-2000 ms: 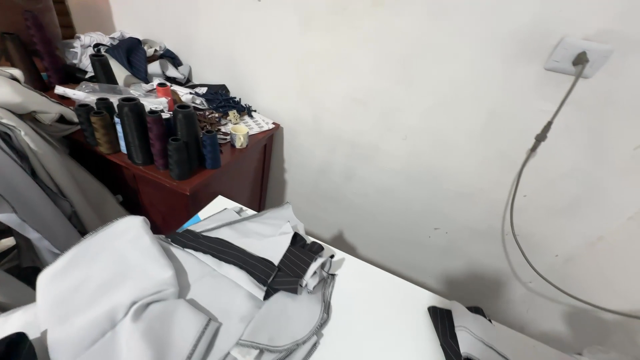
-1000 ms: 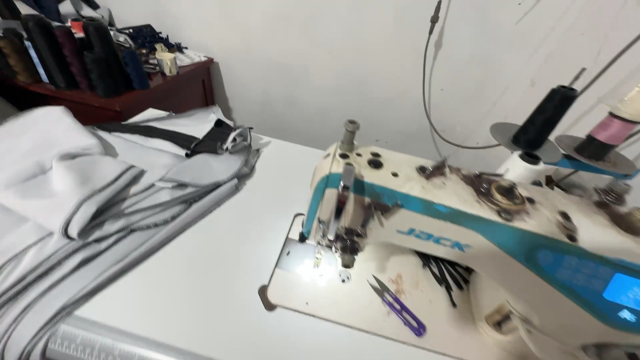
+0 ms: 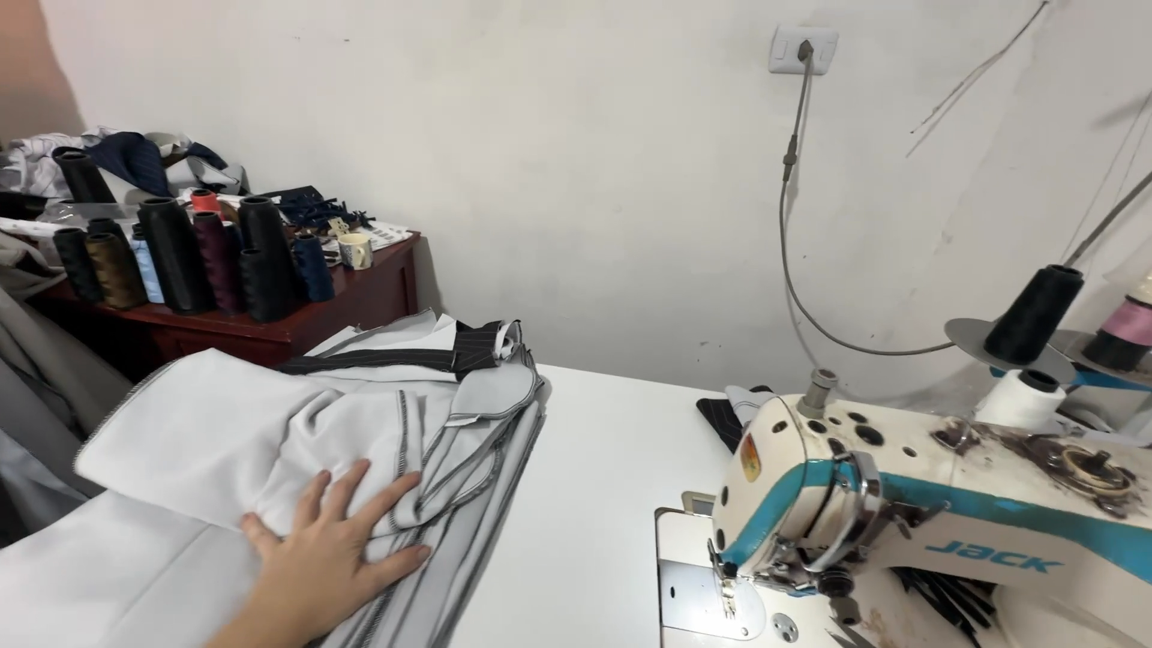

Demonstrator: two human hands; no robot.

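Observation:
My left hand (image 3: 328, 553) lies palm down with its fingers spread on a stack of light grey fabric pieces (image 3: 216, 432) at the lower left. The pieces have dark overlocked edges, and a black pinstriped strip (image 3: 378, 362) lies across the far end of the stack. My right hand is out of view. To the right stands a white and teal Jack sewing machine (image 3: 900, 504), its presser foot (image 3: 729, 598) over the metal needle plate (image 3: 688, 594). Black strips (image 3: 949, 598) lie under its arm.
Thread cones (image 3: 175, 256) and a small cup (image 3: 355, 250) stand on a red-brown wooden cabinet (image 3: 378, 288) at the back left. Another dark-edged fabric piece (image 3: 720, 421) lies behind the machine head. Cones on a thread stand (image 3: 967, 346) are at the right. A cable hangs from a wall socket (image 3: 792, 49).
My left hand has come into view on the grey fabric stack. The view has swung between the stack and the machine. Purple-handled thread snips, seen a second ago, are now mostly out of frame.

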